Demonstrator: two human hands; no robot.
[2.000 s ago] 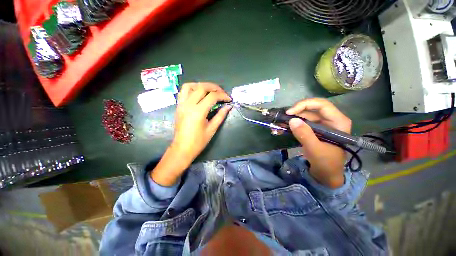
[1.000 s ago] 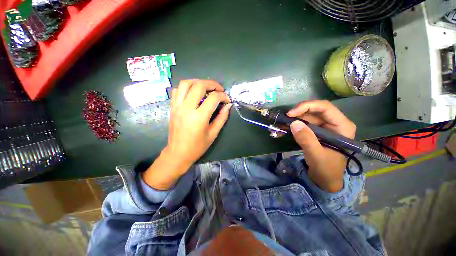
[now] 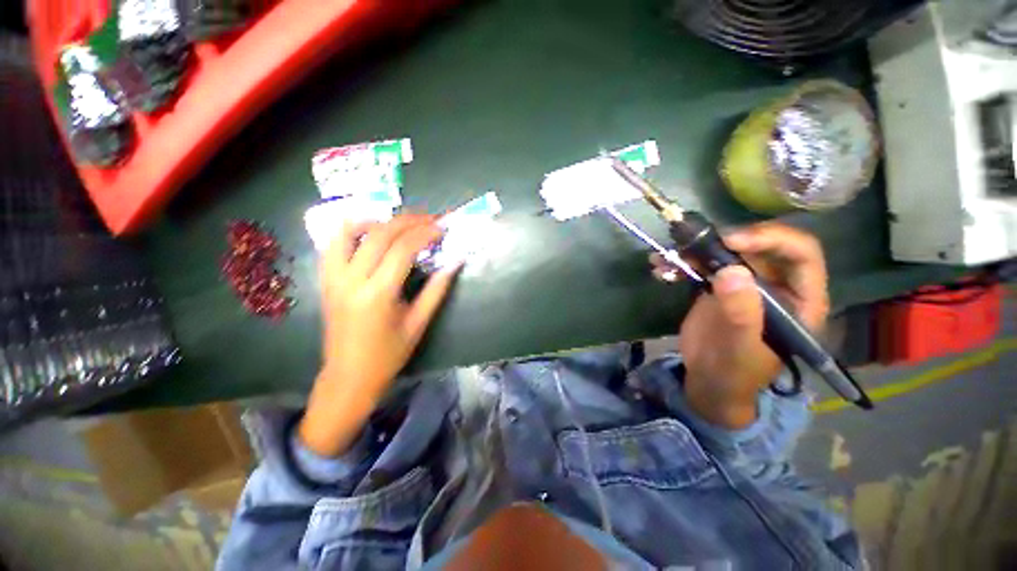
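My right hand (image 3: 747,307) holds the black soldering iron (image 3: 769,318), its tip over a white-glaring circuit board (image 3: 582,187) with a green end. The pale solder feed tube (image 3: 647,236) runs beside the tip. My left hand (image 3: 374,296) has its fingertips at another circuit board (image 3: 474,232), whose green end points up right; the glare hides the exact grip. Two more boards, one reddish (image 3: 355,170) and one white (image 3: 332,219), lie above the left hand. A loose pile of small red components (image 3: 257,268) lies to its left.
A red compartment tray (image 3: 212,123) with dark board bundles is upper left, shiny blister trays (image 3: 84,346) at left. The yellowish-green tip cleaner tin (image 3: 797,145), black fan grille (image 3: 781,25) and white-grey feeder box (image 3: 931,145) are at right. Below are a cardboard box (image 3: 167,452) and red bin (image 3: 948,323).
The hands have moved apart. The iron has swung up and right, away from the left fingertips. The left hand has moved left and down, and a board now shows at its fingertips.
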